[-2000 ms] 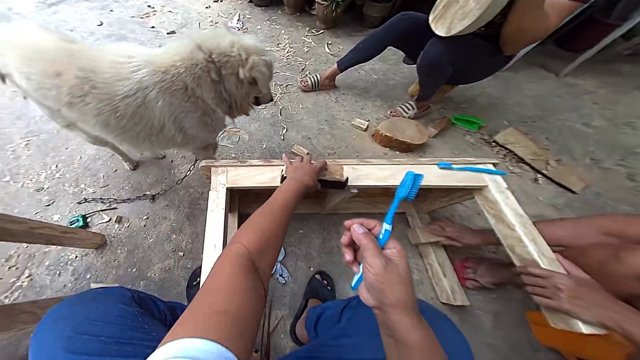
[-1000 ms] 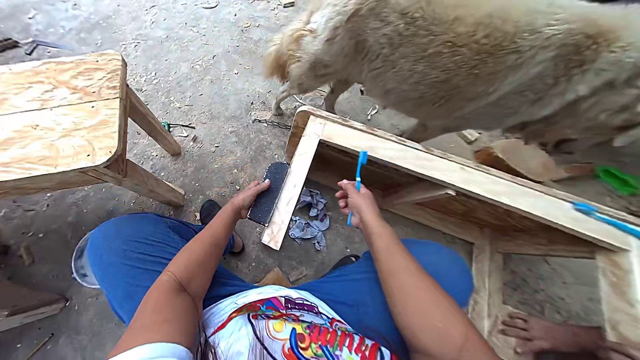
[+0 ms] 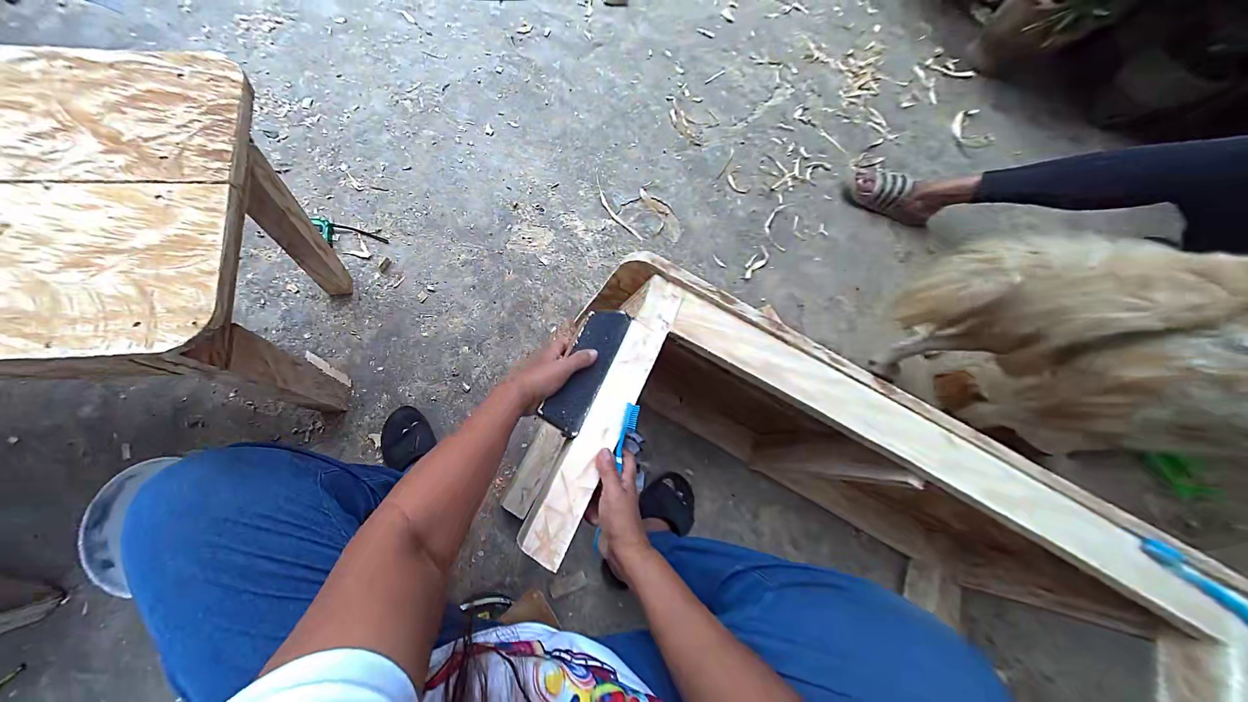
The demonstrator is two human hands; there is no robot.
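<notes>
My left hand [image 3: 554, 375] grips a dark, flat sanding block [image 3: 587, 373], which lies against the side of a pale wooden leg [image 3: 609, 429]. The leg belongs to an overturned wooden bench frame [image 3: 809, 366]. Lower on that leg rests my right hand [image 3: 620, 507], holding a blue brush like a toothbrush [image 3: 626, 436] with its bristle head up. A second blue brush [image 3: 1194, 577] lies on the frame's long rail at the far right.
A wooden stool or table [image 3: 117, 205] stands at the left, a green item [image 3: 324, 230] by its leg. At the right are a pale dog [image 3: 1082, 341], another person's sandaled foot [image 3: 887, 193] and a blurred green object [image 3: 1178, 475]. Wood shavings [image 3: 780, 166] litter the concrete.
The view has swung left. My left hand and the sanding block have gone from the long rail to the end leg. My right hand has come down onto that leg with the brush.
</notes>
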